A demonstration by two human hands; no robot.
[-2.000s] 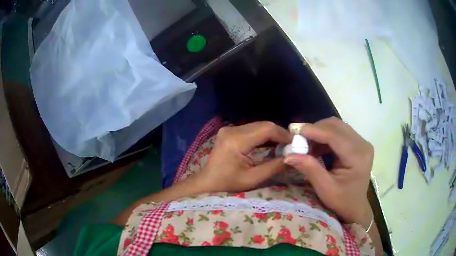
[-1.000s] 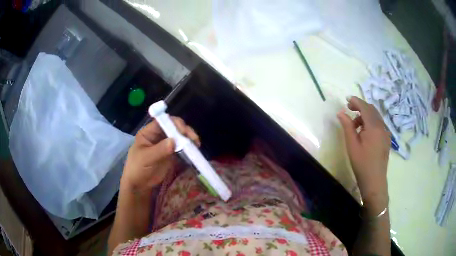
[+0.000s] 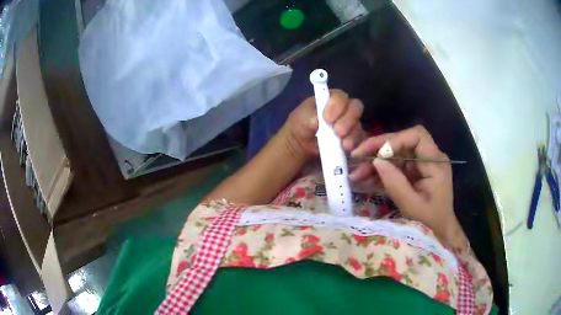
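Observation:
My left hand point(image 3: 329, 123) is closed around the upper part of a slim white handheld unit point(image 3: 333, 169) above my aproned lap. Its small round head point(image 3: 318, 76) points up and shows a dark spot. Small dark marks show on its lower body. My right hand point(image 3: 409, 169) pinches a thin dark rod point(image 3: 440, 160), which lies crosswise with one end towards the unit's side. Whether the rod's tip touches the unit is hidden. A small cream-white piece point(image 3: 385, 149) shows at my right fingertips.
A translucent white sheet point(image 3: 178, 67) drapes the machine at the left, near a green button point(image 3: 292, 18). An open carton point(image 3: 38, 117) stands at the far left. Blue-handled nippers point(image 3: 536, 191) lie on the pale table point(image 3: 492, 92) at the right.
My right hand has come back from the table to the unit and now holds the thin rod. The unit is turned more upright; its green part no longer shows. The camera view has shifted.

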